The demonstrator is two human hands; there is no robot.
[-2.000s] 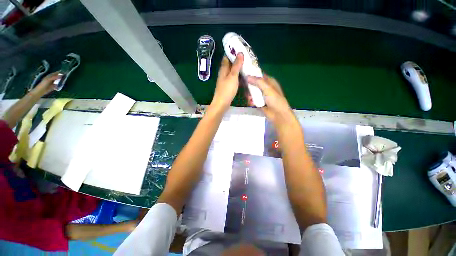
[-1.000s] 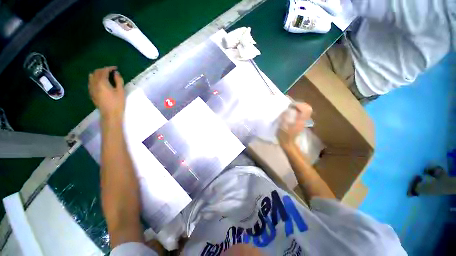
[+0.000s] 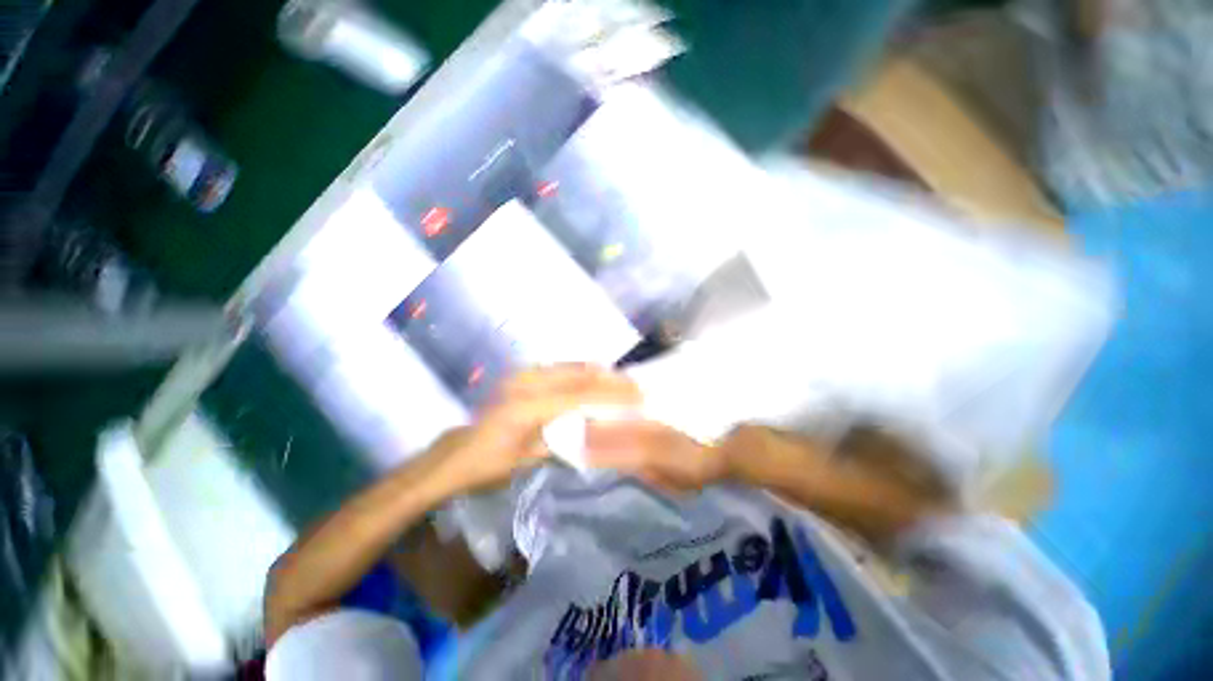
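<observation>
The picture is blurred by motion. A large, thin, whitish see-through plastic sheet or bag (image 3: 931, 293) spreads from my hands to the right, over part of the papers and the box. My left hand (image 3: 539, 419) and my right hand (image 3: 659, 452) meet close in front of my chest, with fingers closed on the bag's edge. A small white bit of it shows between them. The inside of the bag cannot be made out.
Printed sheets (image 3: 506, 286) with red marks lie on the green bench. A crumpled cloth (image 3: 605, 40) is at their far end. A white unit (image 3: 353, 43) and an open unit (image 3: 197, 173) lie on the belt. A cardboard box (image 3: 944, 120) is partly covered at right.
The view has swung to the right. The white unit is out of my hands. My right hand has come from the box with the plastic, and my left hand has come back from the belt to it.
</observation>
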